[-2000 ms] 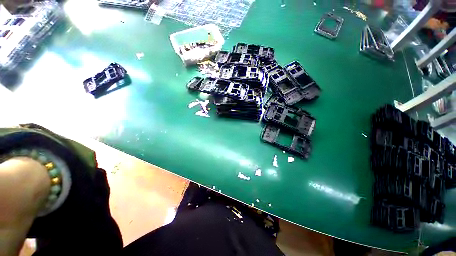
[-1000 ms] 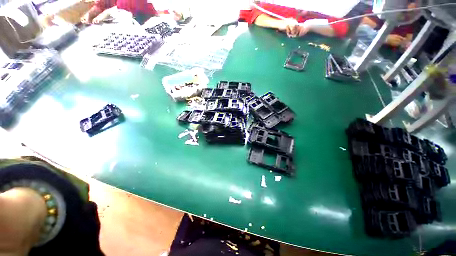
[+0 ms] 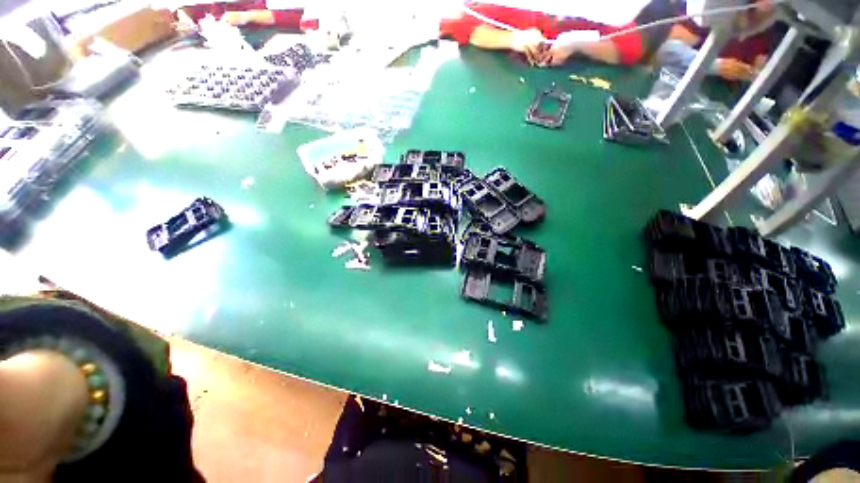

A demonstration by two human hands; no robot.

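Black plastic housings lie in a loose stacked pile (image 3: 415,222) at the centre, with two more (image 3: 504,274) at its right front. A single black housing (image 3: 187,226) lies apart at left, in the glare. A small white open tub (image 3: 325,158) behind the pile holds small gold-brown and dark parts. At the lower left only my wrist with a bead bracelet and a dark sleeve shows; my left hand is cut off by the picture's edge. My right hand is not in view; a dark shape shows at the bottom right corner.
Dense black stacks (image 3: 745,321) stand at right, beside pale metal supports (image 3: 745,179). Clear frames (image 3: 632,121) and a thin frame (image 3: 549,108) lie at far right back. Blister trays (image 3: 231,87) lie at far left. Pale scraps dot the green mat. People in red sleeves sit opposite.
The view has tilted up, so the pile sits lower and people's arms across the table now show. The housings keep their arrangement. My left wrist remains at the lower left.
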